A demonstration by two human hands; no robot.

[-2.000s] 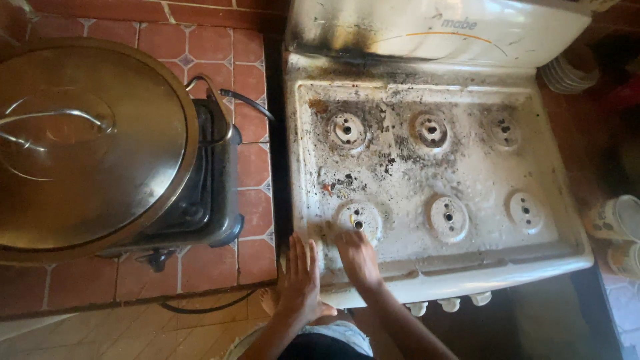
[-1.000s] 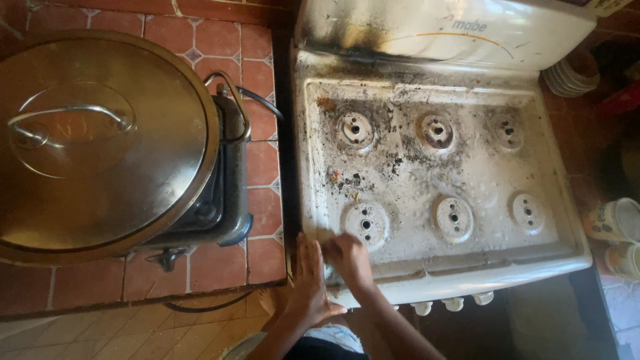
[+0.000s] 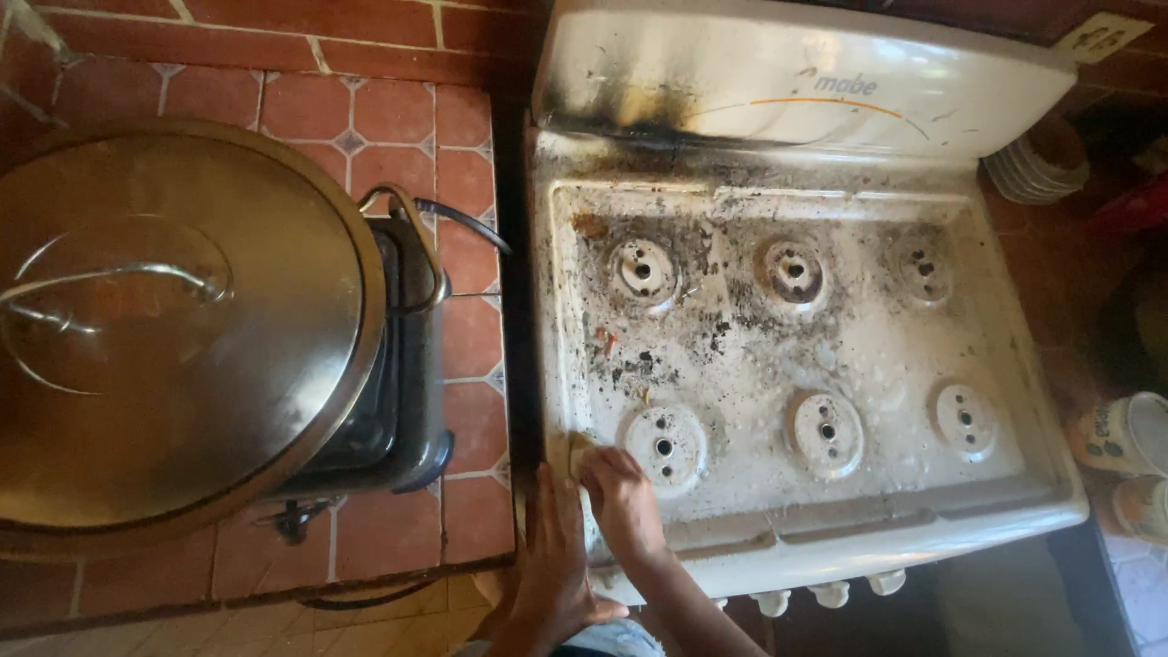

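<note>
A white Mabe gas stove top [image 3: 876,365], without grates, shows soot and grime, heaviest at the back left. My right hand [image 3: 625,502] is closed around a small pale item [image 3: 580,449], possibly a sponge or cloth, pressed on the left rim beside the front left burner base [image 3: 664,447]. My left hand [image 3: 557,547] lies flat with fingers extended along the stove's front left edge, just left of my right hand; nothing is seen in it. The stained backsplash [image 3: 803,91] rises behind the burner bases.
Left of the stove, across a narrow gap, a large lidded metal pot [image 3: 201,365] sits on a portable burner [image 3: 415,383] on the tiled counter [image 3: 388,529]. Stove knobs [image 3: 830,595] stick out in front. Stacked plates [image 3: 1036,169] and plastic tubs [image 3: 1127,433] stand at right.
My right hand has moved a little left and away from the front left burner base, onto the stove's left rim. My left hand stays at the front left edge.
</note>
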